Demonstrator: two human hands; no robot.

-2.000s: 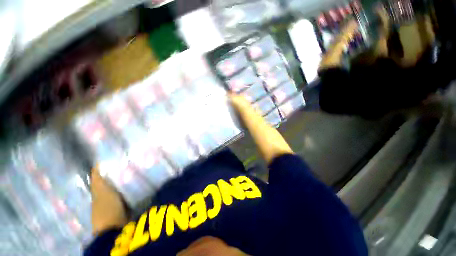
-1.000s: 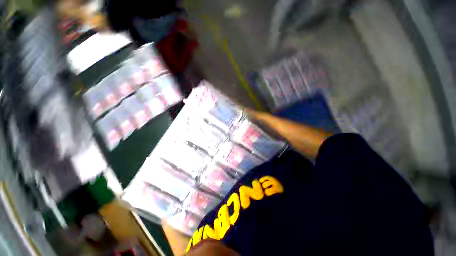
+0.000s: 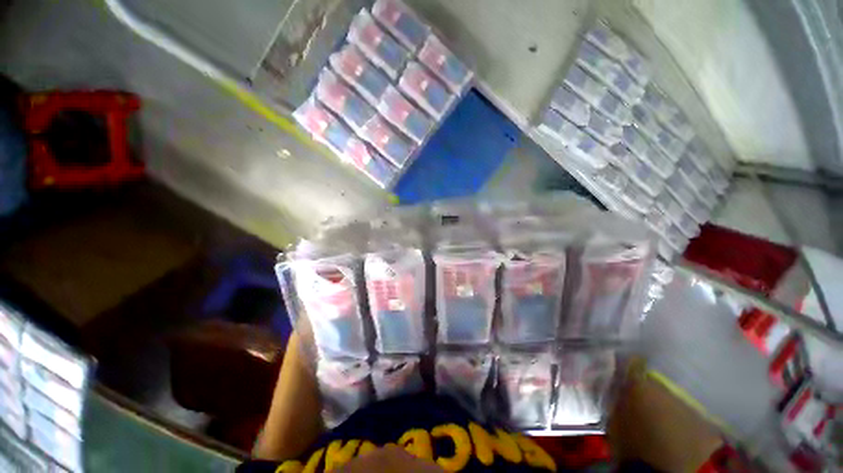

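A clear blister tray (image 3: 430, 300) is held in front of my body, with two rows of bagged flat parts showing pink-red and grey-blue through their frosted sleeves. My left hand (image 3: 301, 346) is at the tray's left edge, its fingers mostly hidden by the tray. My right hand (image 3: 633, 374) is at the right edge, blurred and partly hidden. The tray is held above the floor, its lower edge close to my shirt. Loose sleeve ends stick up along the far edge.
Filled trays (image 3: 379, 92) lie beyond, beside a blue platform (image 3: 462, 148). More filled trays (image 3: 638, 139) stand right of it. A red stool (image 3: 79, 139) is far left. A green bench (image 3: 139, 448) bears a filled tray (image 3: 42, 388). A red crate (image 3: 739, 259) is at right.
The view has turned from the bench to the floor trays and blue platform. Both hands still hold the tray, which now lies level across the view instead of slanted.
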